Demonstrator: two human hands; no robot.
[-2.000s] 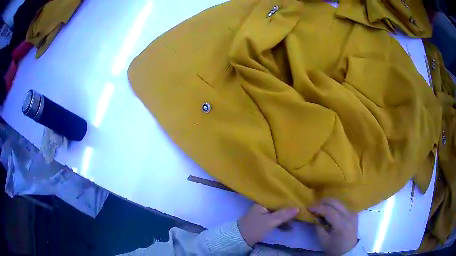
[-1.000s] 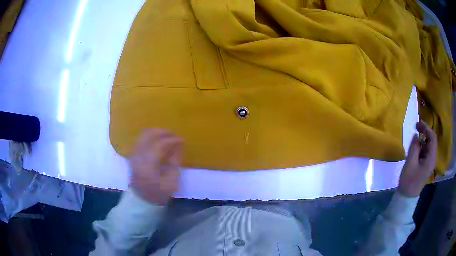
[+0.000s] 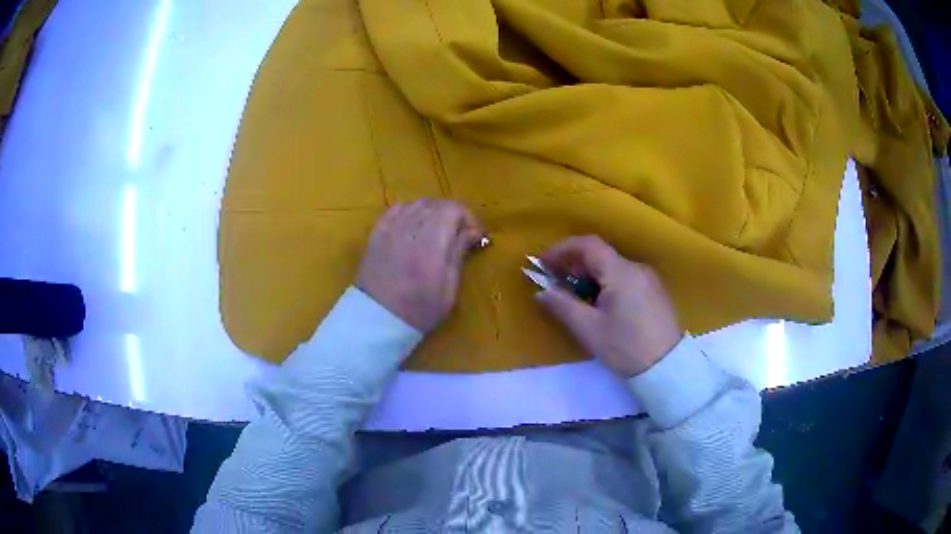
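A mustard-yellow jacket point(image 3: 302, 261) lies spread on the glossy white table point(image 3: 73, 198), its upper part bunched in folds. My left hand point(image 3: 417, 259) is on the front panel, with thumb and fingertips closed on the front button point(image 3: 481, 242), which is mostly hidden by the fingers. My right hand point(image 3: 617, 302) is just right of it and holds thread snips point(image 3: 558, 280). The silver blades are apart and point left toward the button, not touching it. A short loose thread or mark shows on the cloth below the button.
A black flask point(image 3: 40, 307) lies at the table's left edge, cut off by the picture's rim. A pale tassel or cloth hangs beside it. More yellow garments point(image 3: 902, 209) lie in a white bin at the right edge. White sheeting point(image 3: 130, 430) shows below the table at lower left.
The jacket has been turned so its front edge faces me. My left hand has moved right onto the button. My right hand has come in from the far right with the snips showing.
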